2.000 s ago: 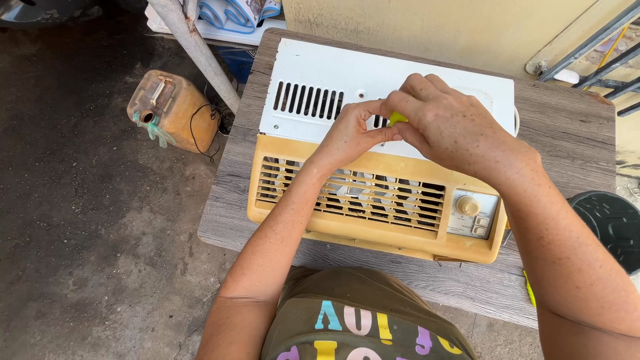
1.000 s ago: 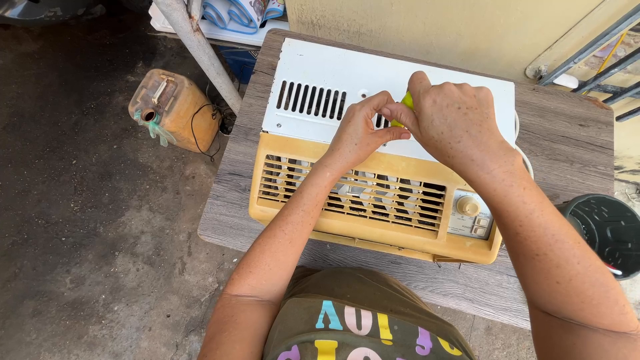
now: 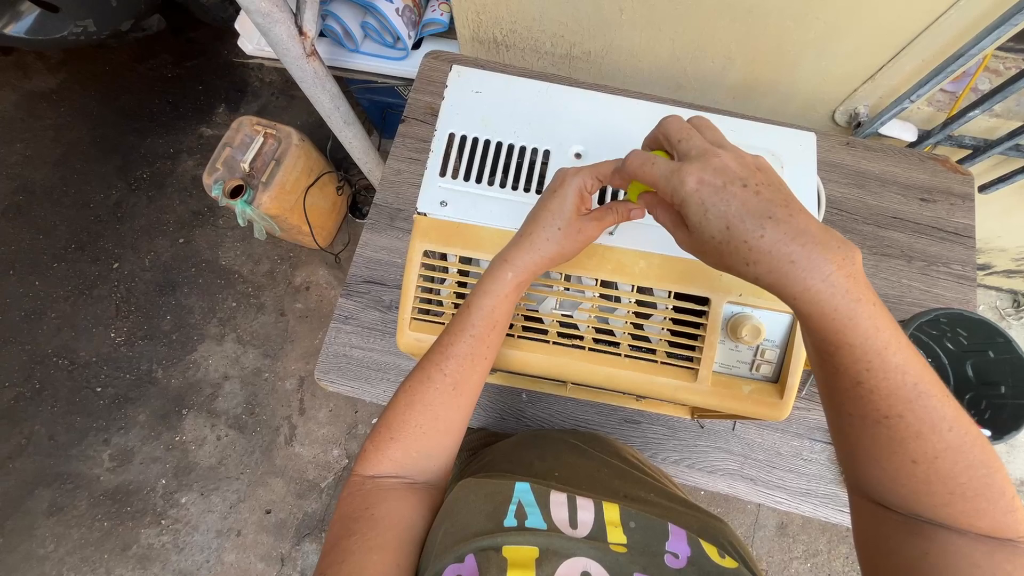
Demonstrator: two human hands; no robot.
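Observation:
A room air conditioner with a white metal casing (image 3: 512, 104) and a yellowed plastic front grille (image 3: 608, 360) lies on the wood-grain table. My right hand (image 3: 712, 200) is closed around the yellow-green handle of a screwdriver (image 3: 638, 190), whose thin metal shaft points down to the casing near its front edge. The fingertips of my left hand (image 3: 572, 208) touch or steady the tool just beside the handle; their exact hold is partly hidden. Vent slots (image 3: 496, 164) and a small hole (image 3: 577, 153) show left of the hands. The control knob (image 3: 746, 329) is at the front right.
The wood-grain table (image 3: 896, 216) stands against a wall. A dirty plastic jerrycan (image 3: 296, 192) with a black cord sits on the floor at left, near a rusty white metal post (image 3: 324, 88). A dark green bucket (image 3: 972, 368) stands at right, below metal bars (image 3: 976, 104).
Both hands stay over the same part of the casing. My right hand's grip on the yellow-green handle has shifted, and its angle differs from a second ago.

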